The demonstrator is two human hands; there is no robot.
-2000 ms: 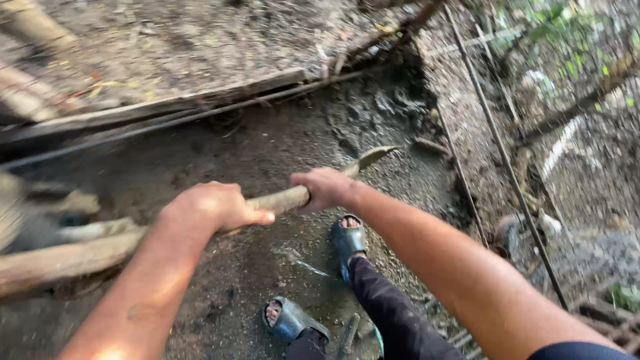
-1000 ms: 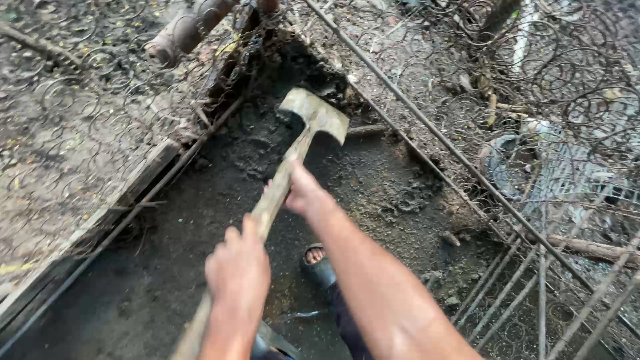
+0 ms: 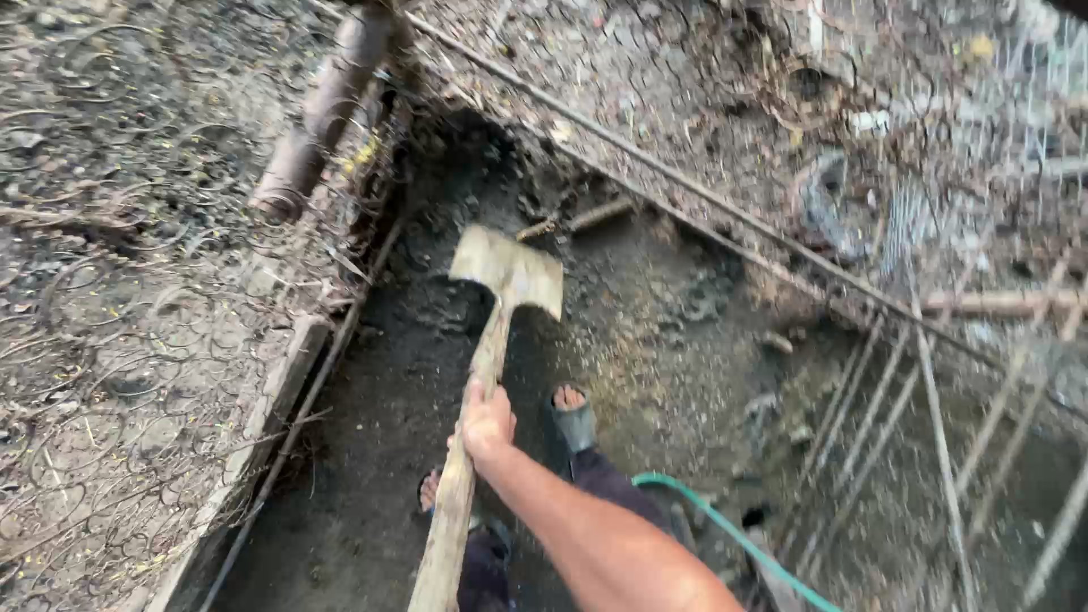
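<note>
My right hand (image 3: 486, 422) grips the rough wooden handle (image 3: 450, 510) of a shovel, partway down from its head. The worn, pale metal blade (image 3: 510, 270) points away from me over dark wet ground, with its two shoulders flaring either side of the handle. Whether the blade touches the ground cannot be told. My left hand is out of view, and the handle's lower end runs off the bottom edge of the frame.
A wooden board (image 3: 272, 399) and wire spring mesh (image 3: 102, 382) border the left. A long metal rod (image 3: 680, 178) crosses the upper right. Metal bars (image 3: 939, 433) stand at right. A green hose (image 3: 722, 523) lies near my sandalled feet (image 3: 574, 416). Short sticks (image 3: 602, 214) lie beyond the blade.
My left hand was on the shovel handle in both earlier frames and is now out of view. My right hand has stayed on the handle. The green hose has come into view.
</note>
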